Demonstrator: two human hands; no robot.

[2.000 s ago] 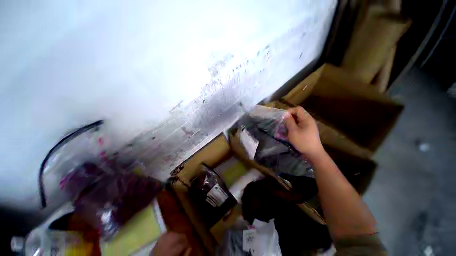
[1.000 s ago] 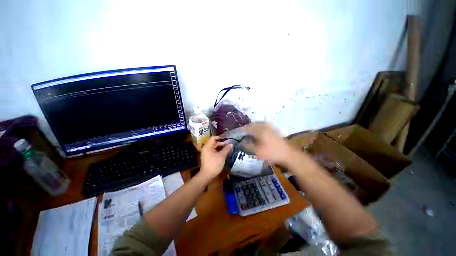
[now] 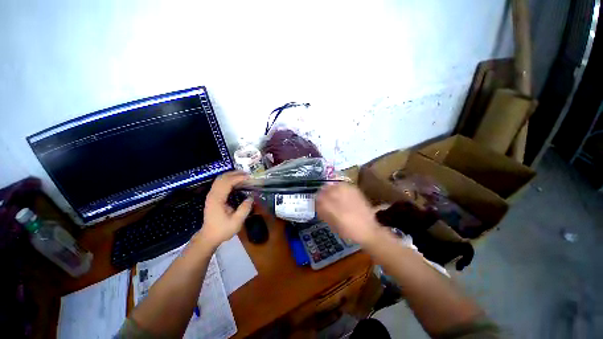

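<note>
A clear poly bag with dark contents and a white barcode label is held up above the calculator. A dark strip or cord runs across the bag between my hands. My left hand grips the bag's left end, thumb and fingers round it. My right hand, slightly blurred, grips its right side. What garment is inside cannot be told. The maroon bagged garment stands behind it against the wall.
The monitor, keyboard and mouse are at left and centre. Printed sheets with a pen lie in front. A clear bottle stands far left. Open cardboard boxes with bagged items are on the right.
The view has turned from the boxes to the desk. Since one second ago, my hands have moved apart and left, and the bag is stretched out wider between them.
</note>
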